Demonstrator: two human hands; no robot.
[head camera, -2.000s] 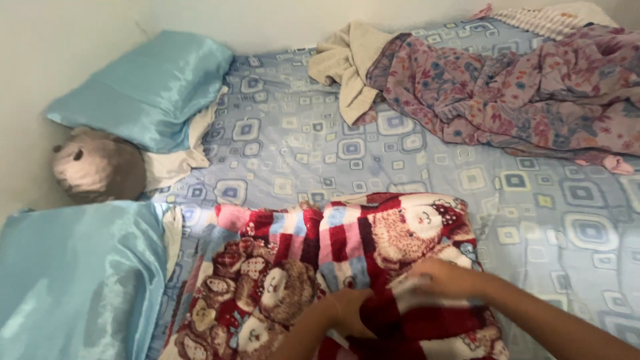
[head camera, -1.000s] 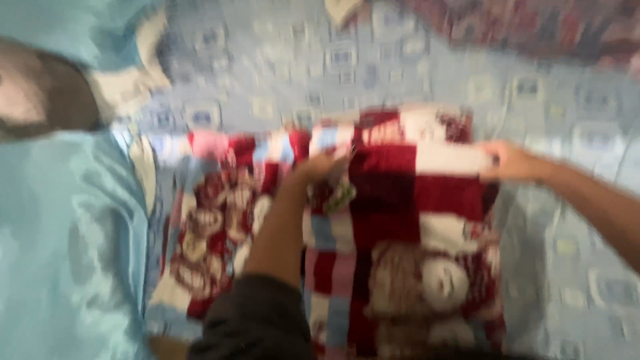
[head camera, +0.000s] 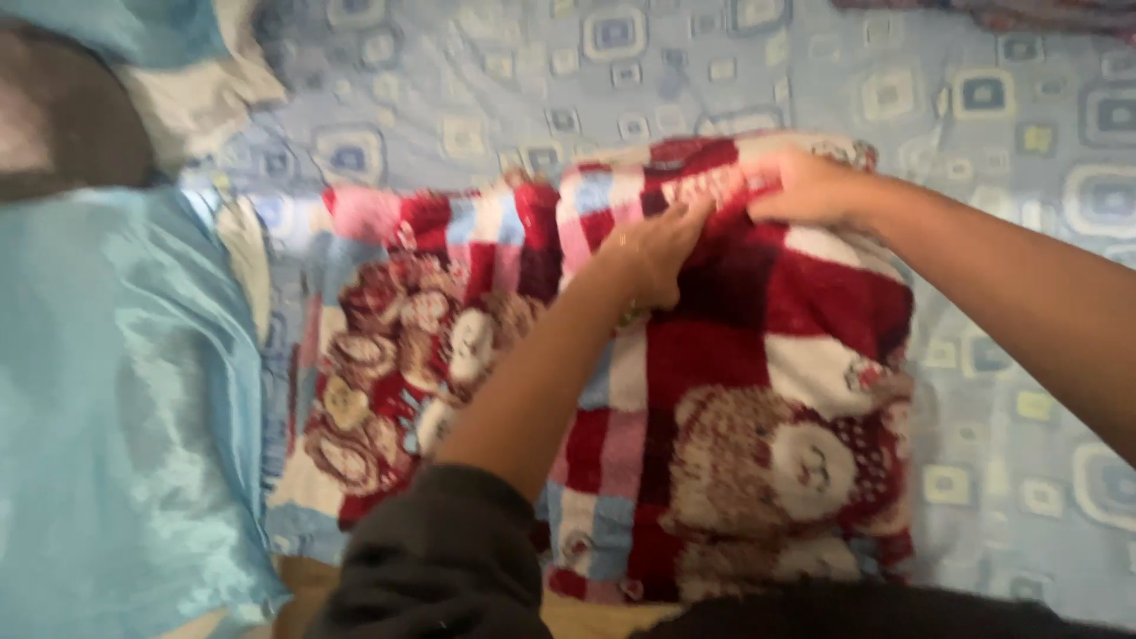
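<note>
A fleecy blanket (head camera: 710, 346) with bears and red, white, pink and blue patches lies folded on the patterned bed sheet (head camera: 976, 133). Its right part is thicker and lies higher than the left part. My left hand (head camera: 652, 253) rests on the upper middle of the blanket, fingers pointing up and right. Just to the right, my right hand (head camera: 803, 191) touches the blanket near its far edge, fingertips pointing left. Blur hides whether either hand pinches the cloth.
A shiny light blue pillow (head camera: 124, 399) lies at the left, close to the blanket. Beyond it are a brown and pinkish round plush thing (head camera: 71, 115) and another blue pillow (head camera: 151, 31). Part of a floral cloth (head camera: 994, 13) shows at the top right.
The view has moved closer over the blanket. My right hand has moved left from the blanket's right corner, and the two hands are now close together near its far edge.
</note>
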